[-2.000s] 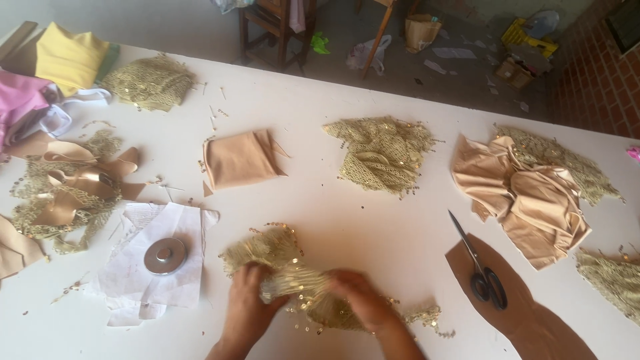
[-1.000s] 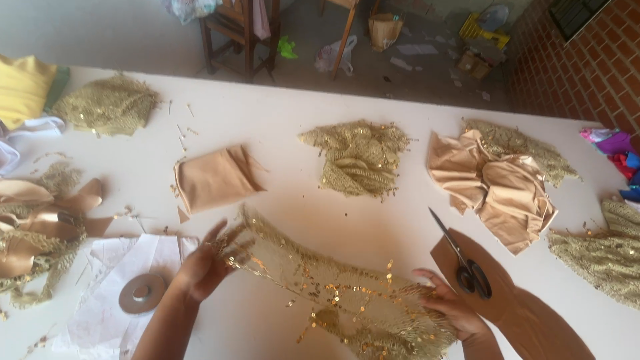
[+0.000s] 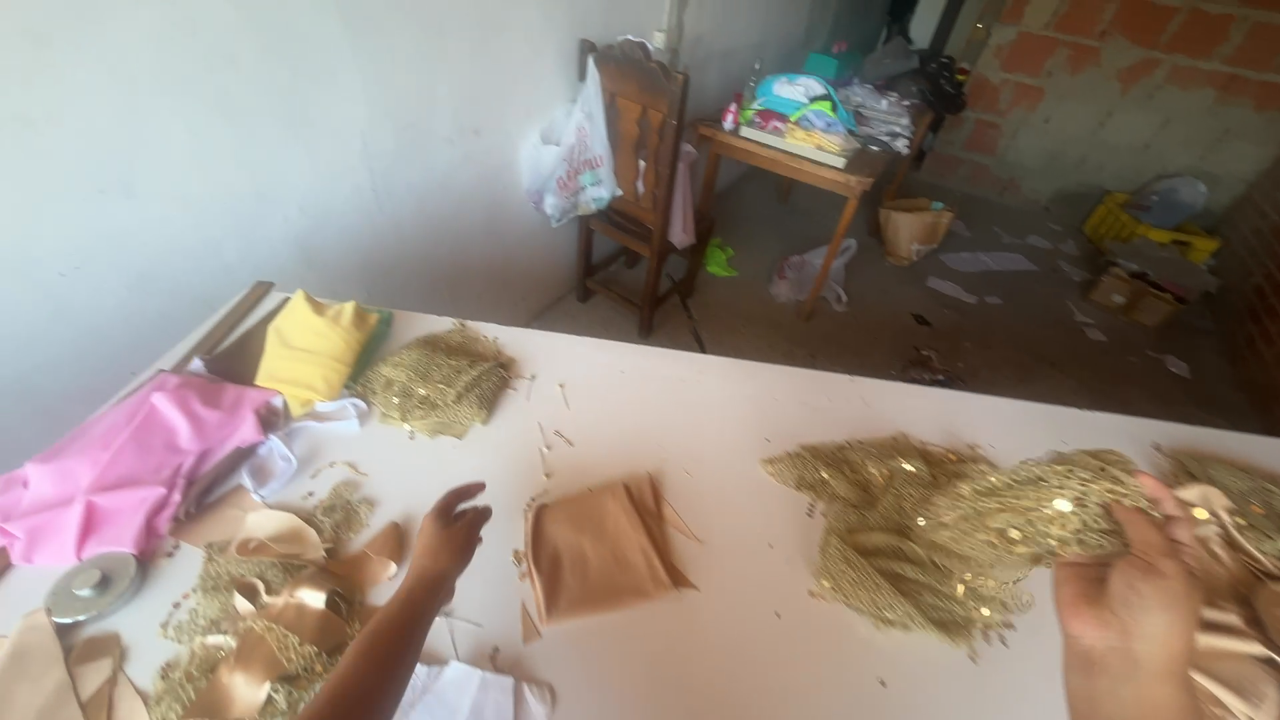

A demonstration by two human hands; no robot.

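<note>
My right hand (image 3: 1135, 570) grips a bunched piece of gold sequined mesh fabric (image 3: 1030, 505), held beside or over a gold sequined pile (image 3: 890, 540) on the table. My left hand (image 3: 455, 530) is empty, fingers apart, between a folded tan satin piece (image 3: 600, 555) and a heap of tan and gold scraps (image 3: 285, 610). White paper (image 3: 465, 692) lies under the left forearm, partly cut off by the frame. More tan satin (image 3: 1230, 640) shows at the right edge, partly hidden by my right hand. The black-handled scissors are out of view.
A round metal weight (image 3: 95, 588) sits at the left, near pink fabric (image 3: 150, 460) and yellow fabric (image 3: 315, 345). Another gold sequined pile (image 3: 440, 380) rests by the white table's (image 3: 720, 375) far edge. Beyond stand a wooden chair (image 3: 640, 150) and a small wooden table (image 3: 790, 165).
The gold mesh, spread between both hands a second ago, is bunched in my right hand, beside the far gold pile. My left hand has let go. The view has swung left and up.
</note>
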